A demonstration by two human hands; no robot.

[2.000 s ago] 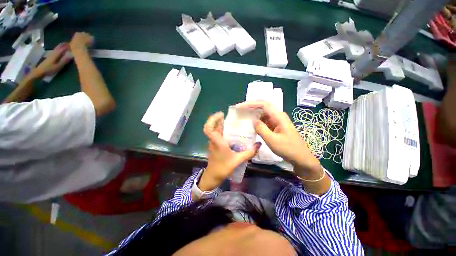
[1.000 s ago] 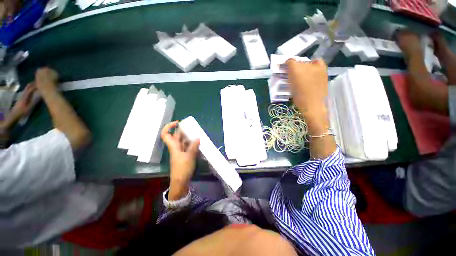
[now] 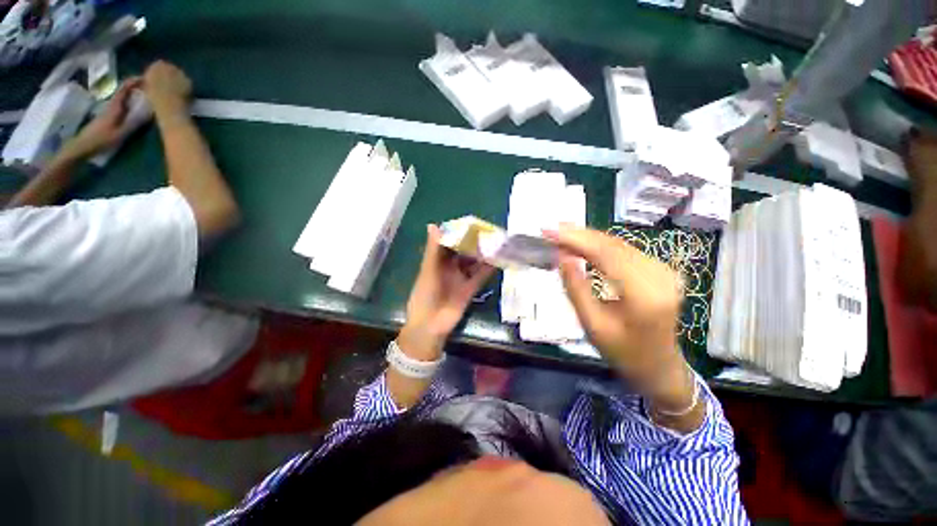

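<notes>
My left hand (image 3: pixel 440 283) holds a folding carton (image 3: pixel 471 235) with its open end up, a yellowish inside showing. My right hand (image 3: pixel 622 298) holds a small folded leaflet (image 3: pixel 529 251) at the carton's open end; whether part of it is inside is unclear. Flat cartons (image 3: pixel 545 205) lie just beyond my hands. Opened cartons (image 3: pixel 358 218) lie overlapped at the left, flaps pointing away. Blocky leaflet piles (image 3: pixel 673 180) sit beyond the rubber bands (image 3: pixel 694 257). A thick carton stack (image 3: pixel 791 288) stands at the right.
Several cartons (image 3: pixel 509 80) lie beyond the white strip (image 3: pixel 411 128). A grey metal post (image 3: pixel 822 77) stands at the upper right. A neighbour's arms (image 3: pixel 190 154) work at the left. Another person's arm (image 3: pixel 917 226) is at the right edge, beside a red mat (image 3: pixel 892 298).
My right hand has come back from the leaflet piles with a leaflet to the carton. My left hand has turned the carton's open end up. The camera view has shifted.
</notes>
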